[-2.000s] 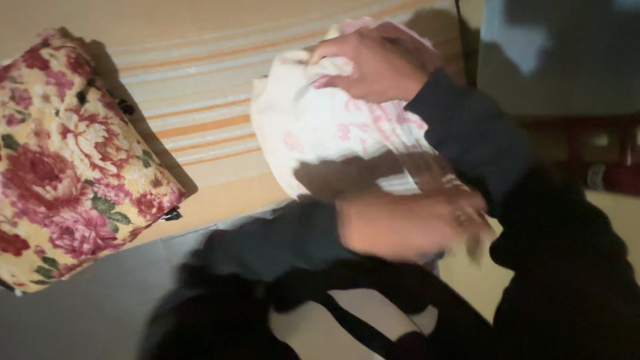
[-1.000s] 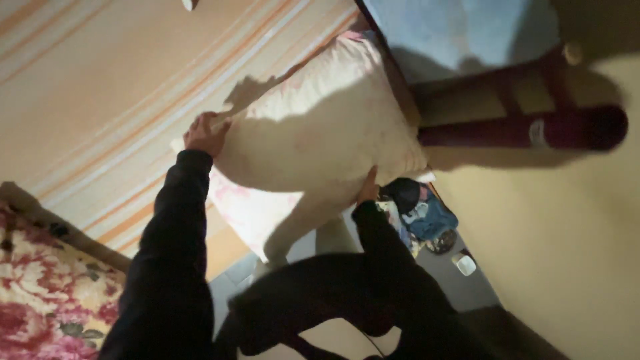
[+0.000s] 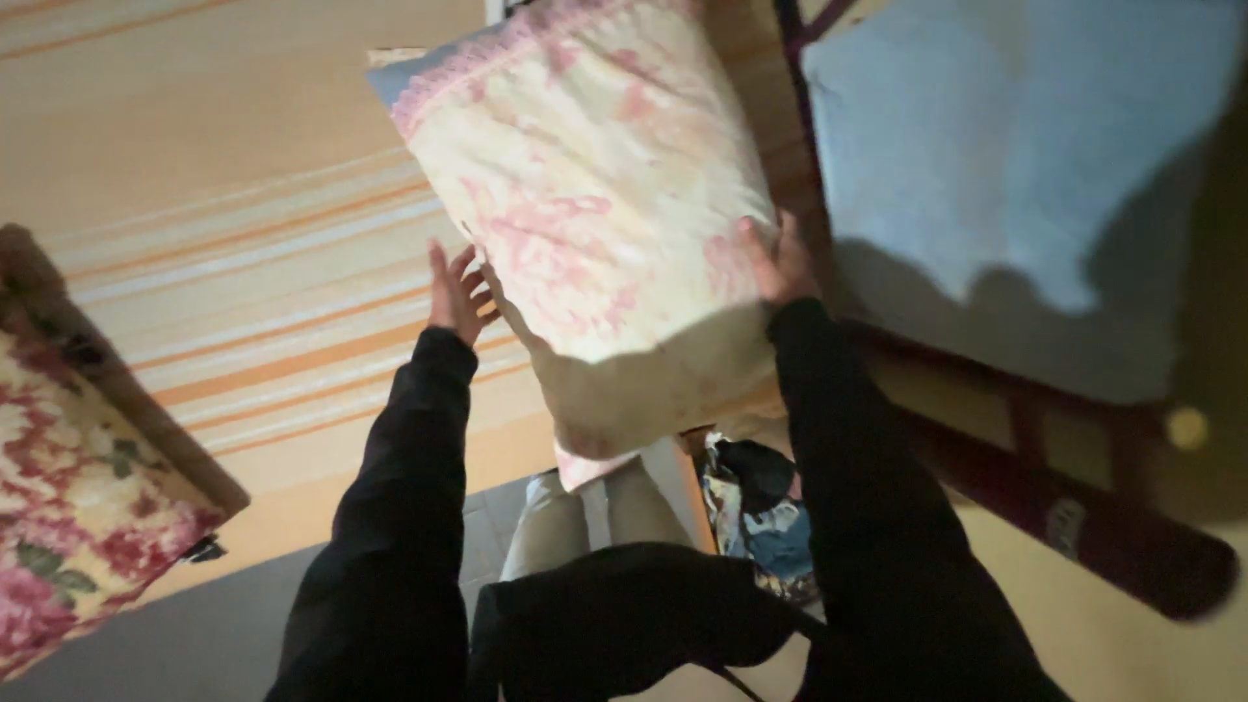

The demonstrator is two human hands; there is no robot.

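Observation:
A cream pillow with faded pink flowers and a pink lace edge (image 3: 595, 224) lies between my hands over an orange-striped sheet. Beside its left edge is my left hand (image 3: 462, 292), fingers spread; whether it touches the fabric is unclear. My right hand (image 3: 780, 258) rests against the pillow's right edge, thumb on the top face and the other fingers partly hidden behind that edge. Blue-grey fabric (image 3: 395, 78) shows at the pillow's upper left corner. The pillow's lower end hangs near my legs.
The orange-striped sheet (image 3: 244, 292) spreads at left, with a floral fabric item (image 3: 88, 487) on it. At right are a light blue panel (image 3: 975, 195) and a dark red rail (image 3: 1072, 526). Clothes (image 3: 760, 517) fill an open compartment below the pillow.
The pillow has turned so that its long side runs away from me, and its lace edge now shows at the far end. My left hand's fingers have spread beside it. The view has shifted.

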